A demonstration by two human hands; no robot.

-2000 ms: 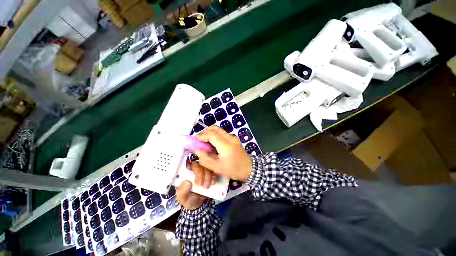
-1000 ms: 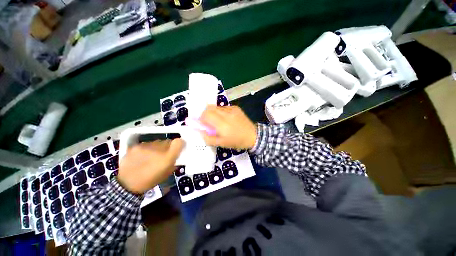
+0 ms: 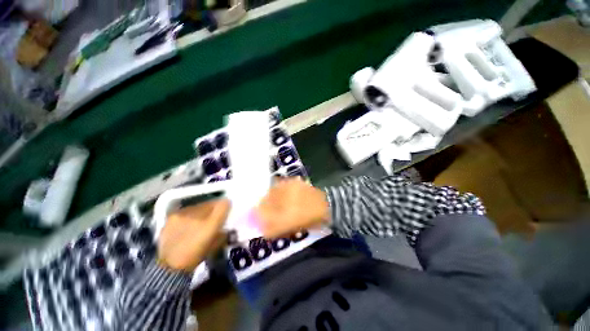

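A white appliance body [image 3: 249, 149] is held over a label sheet [image 3: 266, 253] with rows of black labels. My left hand [image 3: 194, 234] is closed on the body's loop handle, at the left. My right hand [image 3: 292, 208] is at the lower part of the body, with a blurred pink tool [image 3: 257, 220] at its fingers. The end of the body under my right hand is hidden. More label sheets [image 3: 84, 265] lie fanned at the left, blurred.
Several white bodies [image 3: 414, 84], some with black end faces, are piled at the right beside crumpled white cloth [image 3: 404, 147]. Another body [image 3: 63, 184] lies on the green belt [image 3: 155, 116] at the left. A white tray [image 3: 116, 68] is across the belt. Brown cardboard [image 3: 491, 169] is at the right.
The body has turned from slanted to nearly upright in view. My left hand has moved from beneath it to its handle at the left. The pink tool has stayed at my right hand.
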